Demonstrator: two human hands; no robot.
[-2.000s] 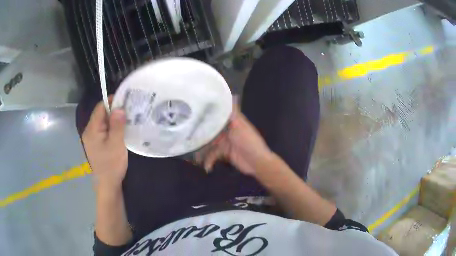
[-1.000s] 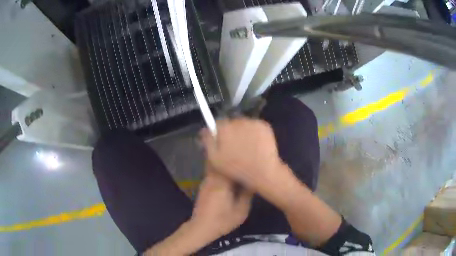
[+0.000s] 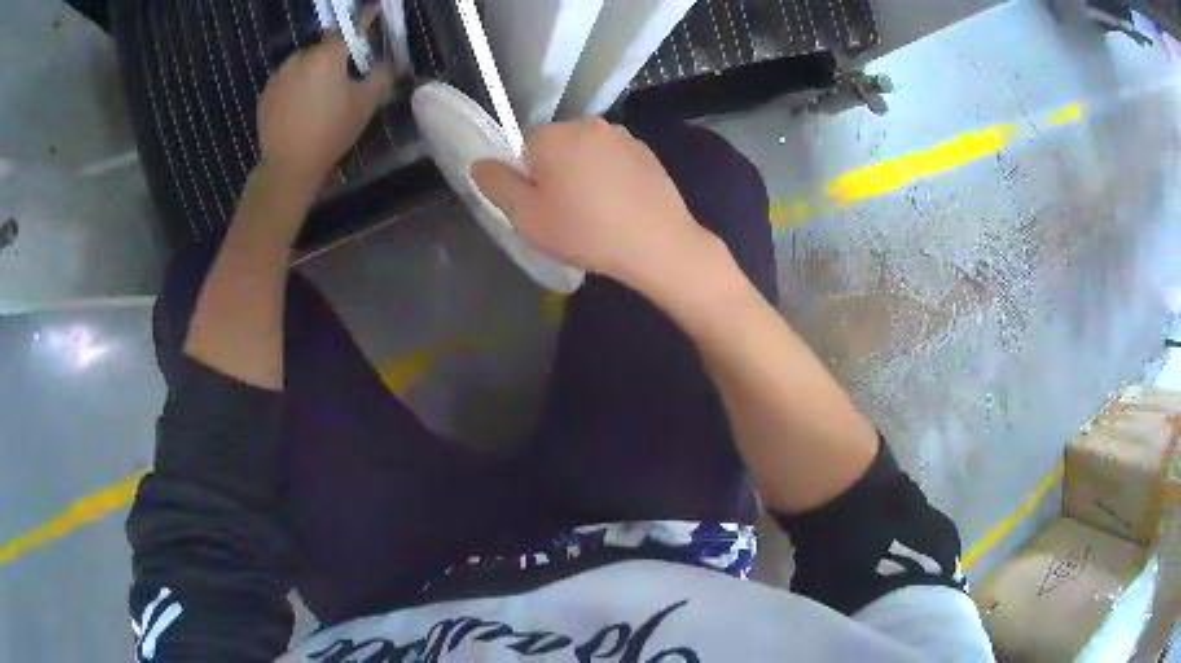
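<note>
My right hand [image 3: 585,201] holds a white component reel [image 3: 453,134], seen nearly edge-on, above the gap between my knees. A white carrier tape [image 3: 487,65] runs from the hand and reel up out of the top of the view. My left hand [image 3: 315,106] is at the black slatted reel rack [image 3: 181,143], beside pale strips or reel edges [image 3: 395,33]. Its fingertips are partly hidden, so I cannot tell whether it grips one of them.
White machine panels [image 3: 570,58] stand right of the rack section in front of me. Another black slatted section [image 3: 751,36] lies beyond them. Cardboard boxes [image 3: 1120,466] sit at the lower right. Yellow lines [image 3: 920,165] cross the grey floor.
The reel was face-up between both hands, then hidden while my hands came together low. Now it is edge-on in my right hand, and my left hand has moved up to the rack.
</note>
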